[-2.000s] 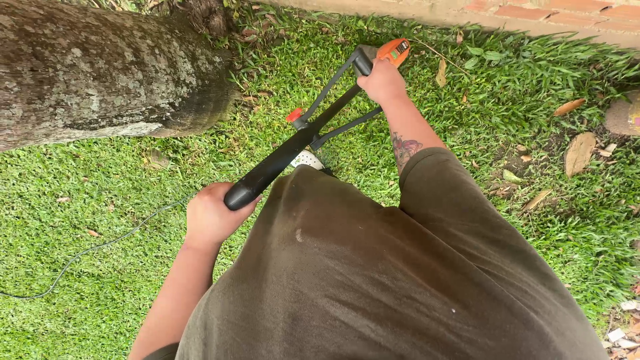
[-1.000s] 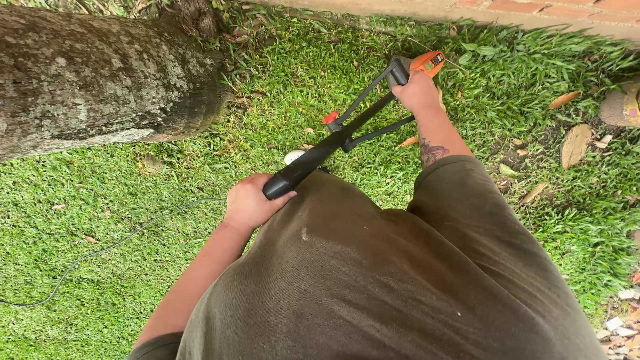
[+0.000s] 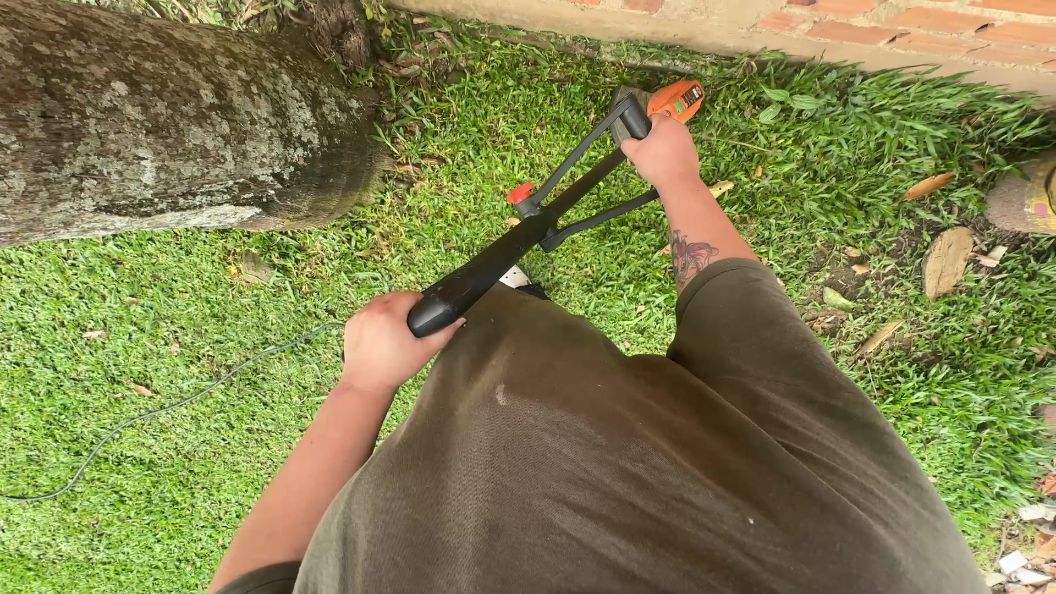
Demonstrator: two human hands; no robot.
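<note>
A corded electric string trimmer [image 3: 495,260] with a black shaft runs diagonally in front of my body. My left hand [image 3: 392,338] is closed around its rear grip, at the near end. Farther along, my right hand [image 3: 662,153] grips the black loop-shaped front handle [image 3: 634,118]. A red knob [image 3: 520,193] sits where that handle joins the shaft. Beyond my right hand shows the orange trimmer head housing [image 3: 678,99], low over the grass by the wall. The cutting line itself cannot be made out. A thin dark cord [image 3: 206,389] trails across the grass to the left.
A thick tree trunk [image 3: 181,132] fills the upper left. Along the top runs a brick wall [image 3: 932,33] with taller grass [image 3: 866,124] at its foot. Dry leaves [image 3: 949,262] and a round stone-like object [image 3: 1023,196] lie at the right. Part of a white shoe [image 3: 515,276] shows below the shaft.
Both hands and the trimmer shifted right between the first two frames, then back somewhat left by now. Both hands have kept their hold.
</note>
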